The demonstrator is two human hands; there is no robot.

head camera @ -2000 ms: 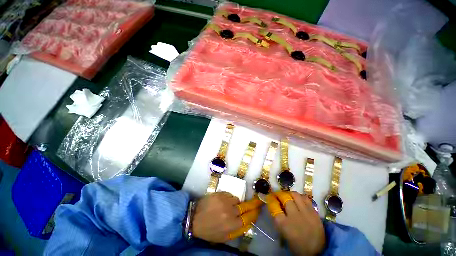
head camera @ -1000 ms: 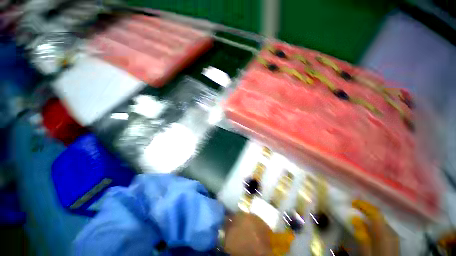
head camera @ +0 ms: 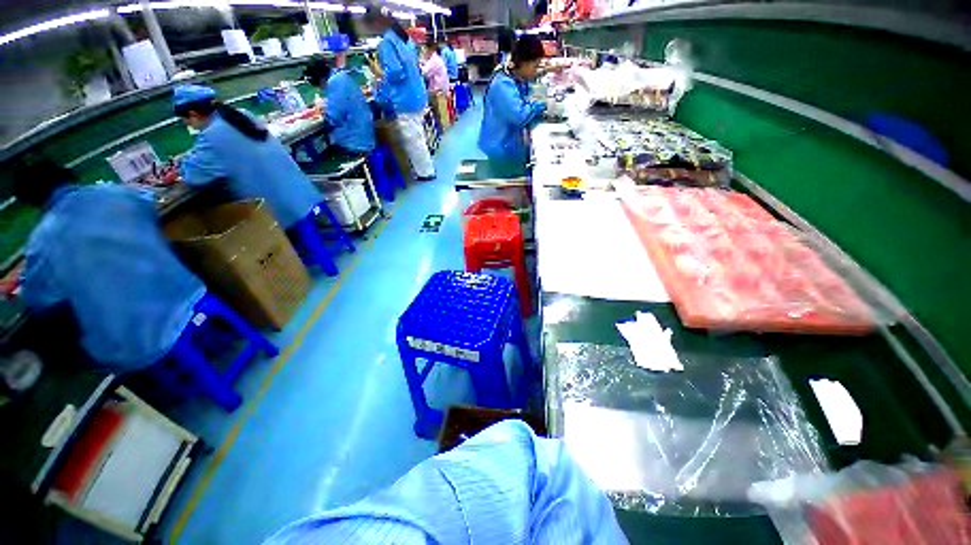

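Neither of my hands is in the picture; only a blue sleeve of mine shows at the bottom edge. Nearest in front of me, a clear plastic film lies flat on the dark green bench. A crumpled white wipe lies at its far edge, and another white wipe lies to its right. A corner of a pink-red tray under plastic shows at the bottom right. The watches on the white mat are out of view.
A plastic-covered pink tray lies further along the bench beside a white sheet. Blue and red stools stand left of the bench. Several blue-coated people sit or stand along the aisle, near a cardboard box.
The view has swung left and up along the line. My hands, the watches and the mat have left the picture; the aisle, stools and other workers have come into view.
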